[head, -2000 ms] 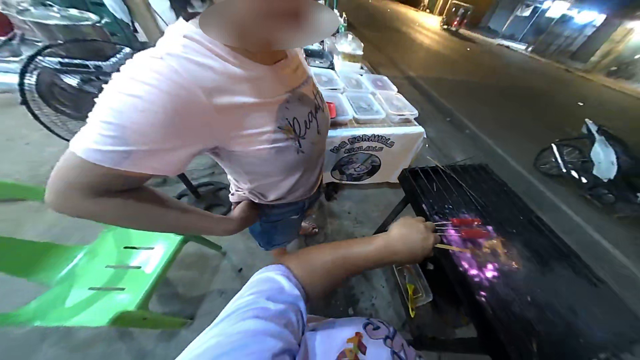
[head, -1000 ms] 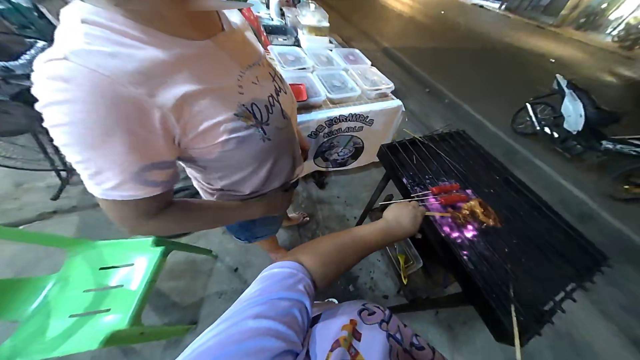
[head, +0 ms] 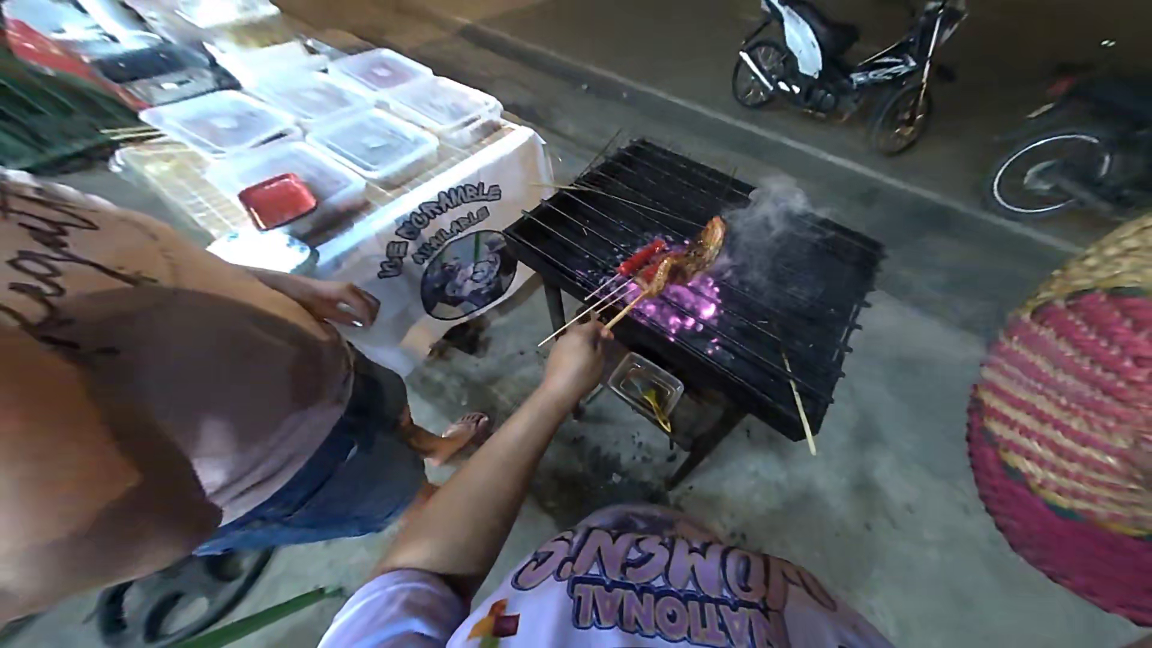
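Note:
My left hand (head: pixel 579 353) is closed around the end of a bamboo skewer (head: pixel 626 309) at the near left edge of a black charcoal grill (head: pixel 792 297). The skewer carries a piece of browned meat (head: pixel 693 256) above the glowing coals (head: pixel 684 306). Beside it, skewered red sausages (head: pixel 643 257) lie over the coals, their thin sticks reaching past my fingers. Smoke rises just right of the meat. At the right edge shows a woven fan (head: pixel 1071 423) with pink and straw-coloured bands; whatever holds it is hidden. My right hand is out of the frame.
A person (head: pixel 162 387) stands at the left by a table (head: pixel 432 243) of lidded plastic containers (head: pixel 371 142). Below the grill sits a clear tub (head: pixel 646 387) with a yellow-handled utensil. A loose stick (head: pixel 799 409) lies at the grill's near right. Motorcycles (head: pixel 832 67) stand beyond.
The view has swung right and down. The woven fan has come into view at the right. My left hand still holds the skewer over the coals, and smoke now shows beside the meat.

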